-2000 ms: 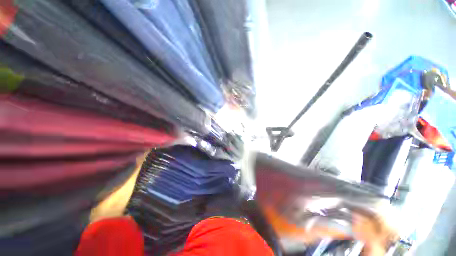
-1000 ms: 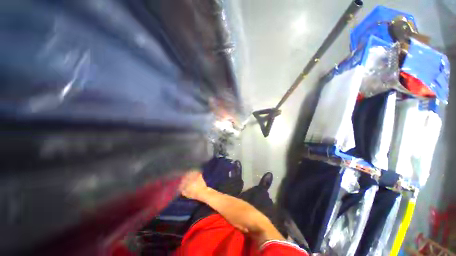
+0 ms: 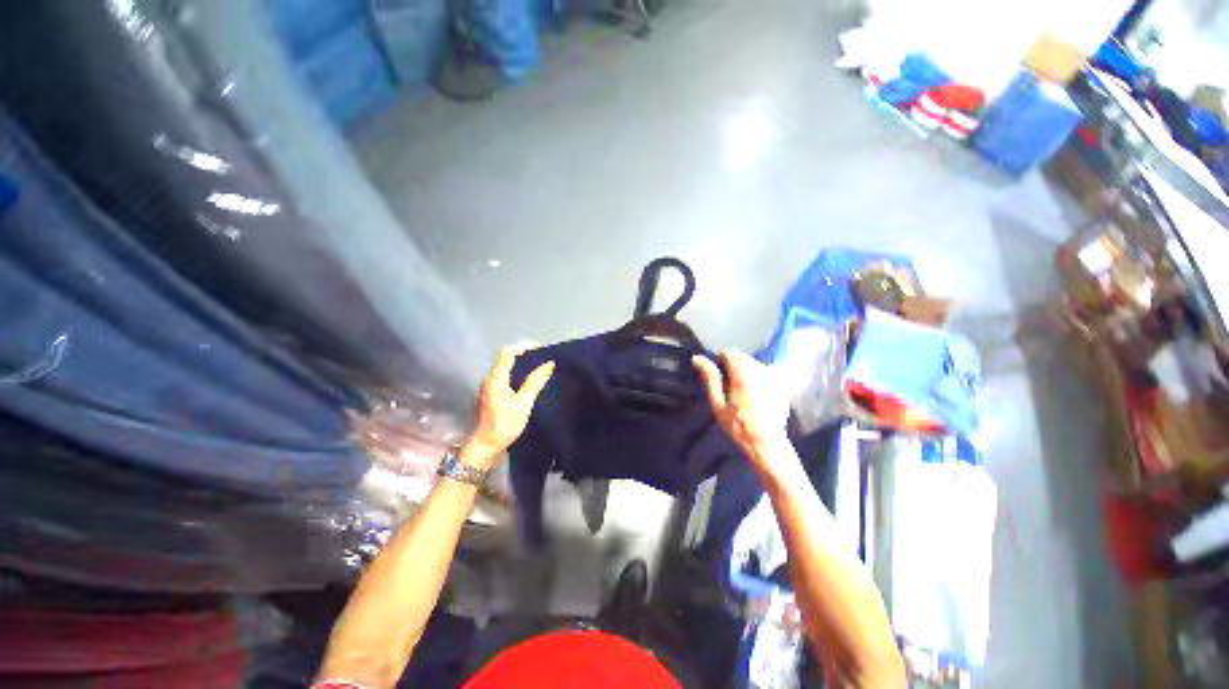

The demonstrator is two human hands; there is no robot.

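Observation:
A dark navy garment (image 3: 613,404) hangs on a black hanger (image 3: 669,289) in front of me, its curved hook pointing away. No clear cover shows on it. My left hand (image 3: 510,401), with a metal watch at the wrist, holds the garment's left shoulder. My right hand (image 3: 739,401) holds its right shoulder. The thumbs lie on the cloth and the other fingers are partly hidden. The garment's lower part hangs down, blurred, above my feet.
A dense row of bagged garments (image 3: 148,310) fills the left side. A compartment cart (image 3: 930,565) stands at right, with a blue packet (image 3: 906,364) and brown cloth at its far end. Blue bundles (image 3: 337,47) lie at the back left. Boxes and worktables line the far right.
The view has swung up and right. One second ago a hand was at a maroon bagged garment; now both hands hold a navy garment on a hanger. The dark pole is out of view.

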